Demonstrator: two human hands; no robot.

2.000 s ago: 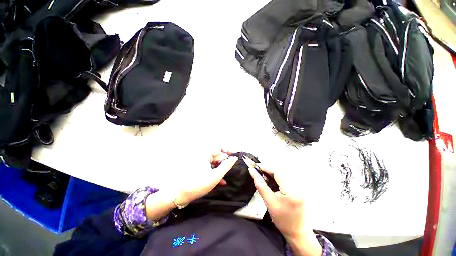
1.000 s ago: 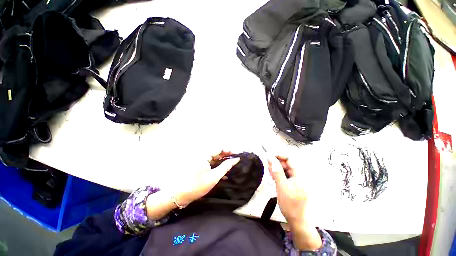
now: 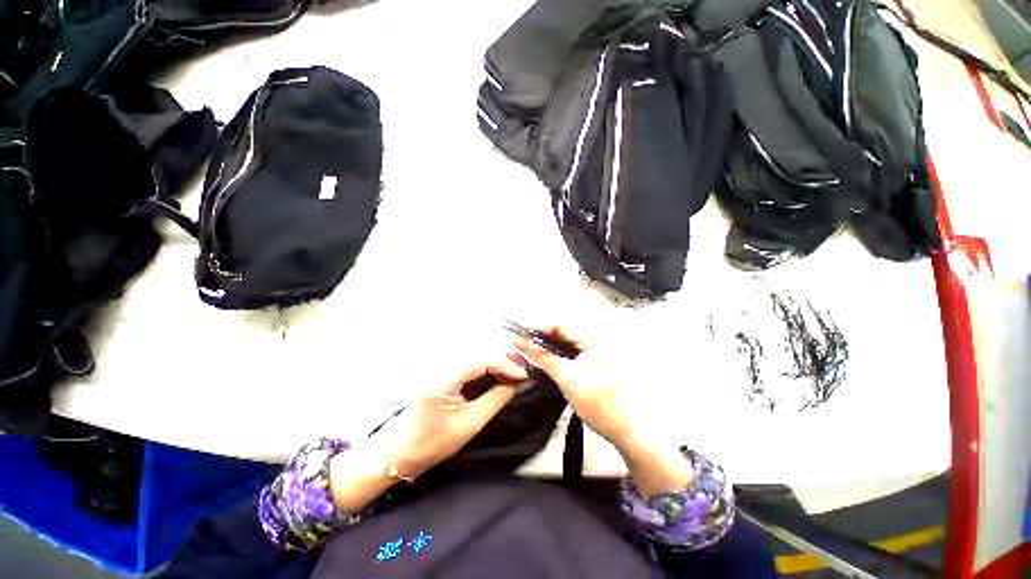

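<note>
A black fabric pouch (image 3: 514, 428) lies over the lap at the table's near edge, largely hidden by my hands and arms. My left hand (image 3: 443, 424) pinches its upper edge between thumb and fingers. My right hand (image 3: 579, 379) is just right of and above my left hand, its fingertips close to the left fingertips. It holds dark thread snips (image 3: 545, 339) with thin tips pointing up and left. Whether the snips touch the fabric cannot be told.
One black pouch (image 3: 296, 187) with a white label lies at left, beside a tangled black heap (image 3: 85, 215). Stacked pouches (image 3: 650, 147) are at upper right, with thread clippings (image 3: 808, 351) below them. A blue bin (image 3: 215, 503) is below left; the red table edge (image 3: 959, 339) is at right.
My right hand has moved left, back over the pouch beside my left hand, with the snips now showing. My left hand and the pouch edge sit lower. The view has shifted slightly.
</note>
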